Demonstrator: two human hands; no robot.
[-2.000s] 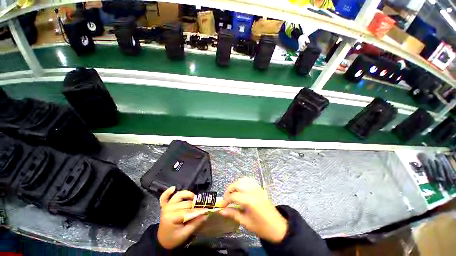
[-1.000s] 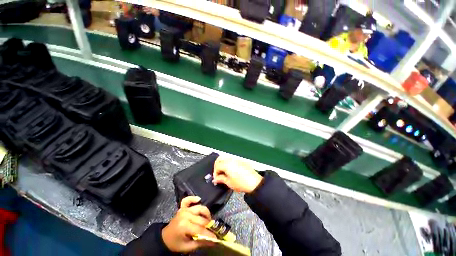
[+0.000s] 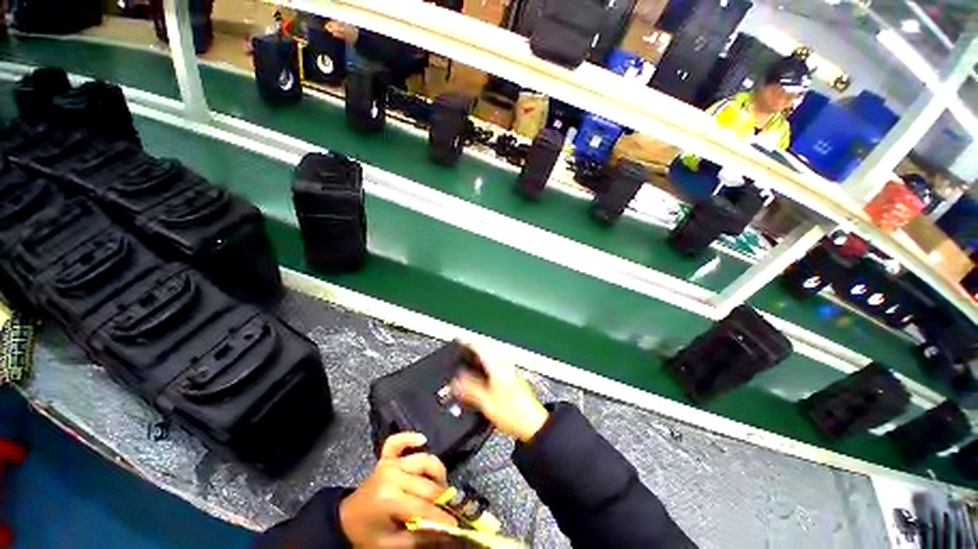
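A black box-shaped unit (image 3: 413,402) lies on the plastic-covered bench with its flat face up. A small pale mark, a sticker label (image 3: 447,398), shows on that face. My right hand (image 3: 499,395) is blurred at the unit's right side, fingers by the label; whether it pinches anything cannot be told. My left hand (image 3: 397,495) is at the unit's near edge and holds a label sheet (image 3: 468,507) with yellow backing paper (image 3: 456,532), partly cut off by the bottom edge.
Black units (image 3: 231,375) stand packed in rows at left, handles up. More stand apart on the green conveyor belt (image 3: 504,303) behind its white rail. A raised white shelf (image 3: 633,102) and a person in yellow (image 3: 764,113) are beyond. A patterned sheet (image 3: 15,345) lies at the left edge.
My right hand has moved from the label sheet to the unit's face and is now more blurred. My left hand keeps the sheet, now lower. The view has turned, and belt units have shifted.
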